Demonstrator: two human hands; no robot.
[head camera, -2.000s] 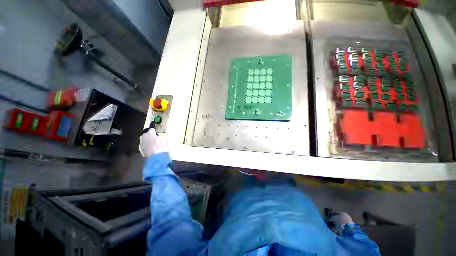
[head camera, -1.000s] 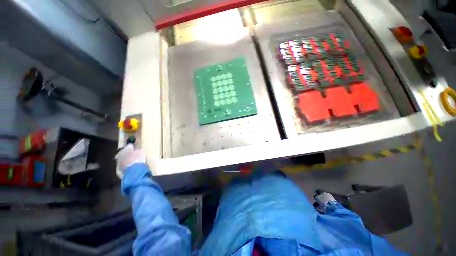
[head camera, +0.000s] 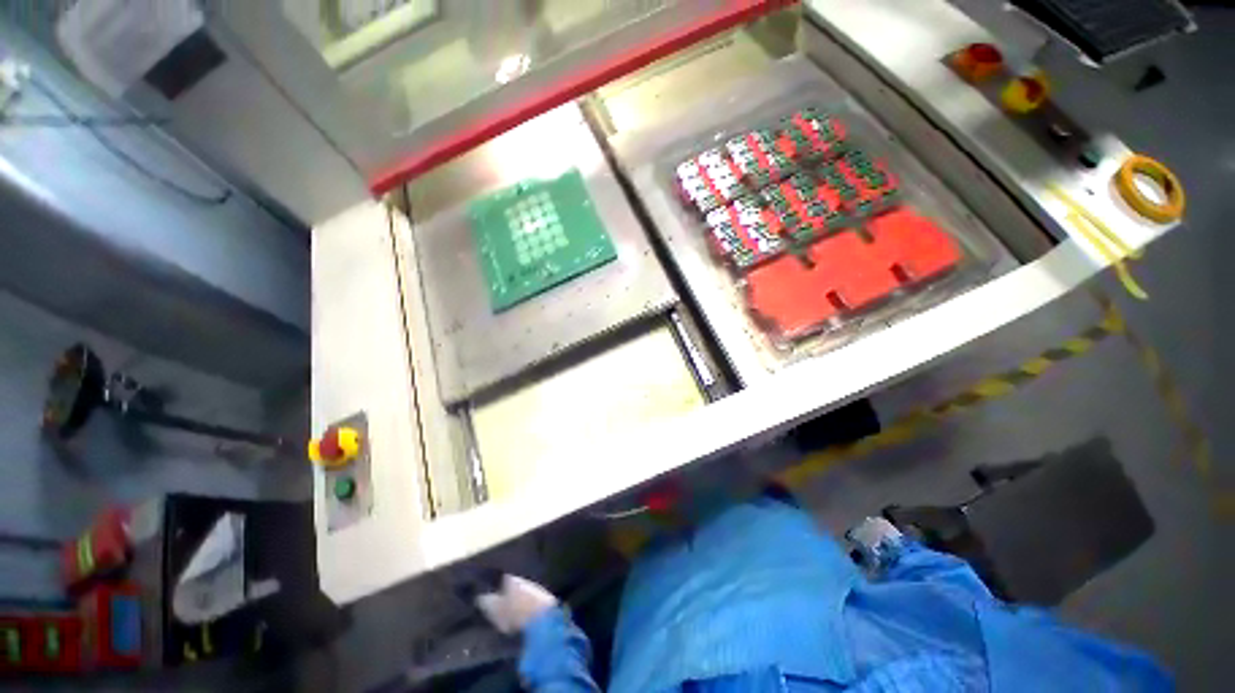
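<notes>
A green panel with a grid of pale small boards (head camera: 542, 240) lies on the left metal bed (head camera: 542, 325). A clear tray (head camera: 986, 267) with red pockets lies on the right bed; its rear rows hold small green boards and its front red part (head camera: 853, 267) holds none. My left hand (head camera: 515, 602), gloved and blurred, is below the machine's front edge, away from the panel; its fingers are unclear. My right hand (head camera: 878, 539), small and gloved, is low beside my body, in front of the machine; I cannot tell if it holds anything.
The red-edged clear door (head camera: 542, 95) is over the back of the beds. A red stop button (head camera: 333, 447) and green button (head camera: 344, 489) are on the left corner. A yellow tape roll (head camera: 1149, 188) is on the right corner. A dark crate or rack is at lower left, unclear.
The left bed with the panel has slid back, baring a cream surface in front. My left hand has left the green button and moved down right. The view has turned.
</notes>
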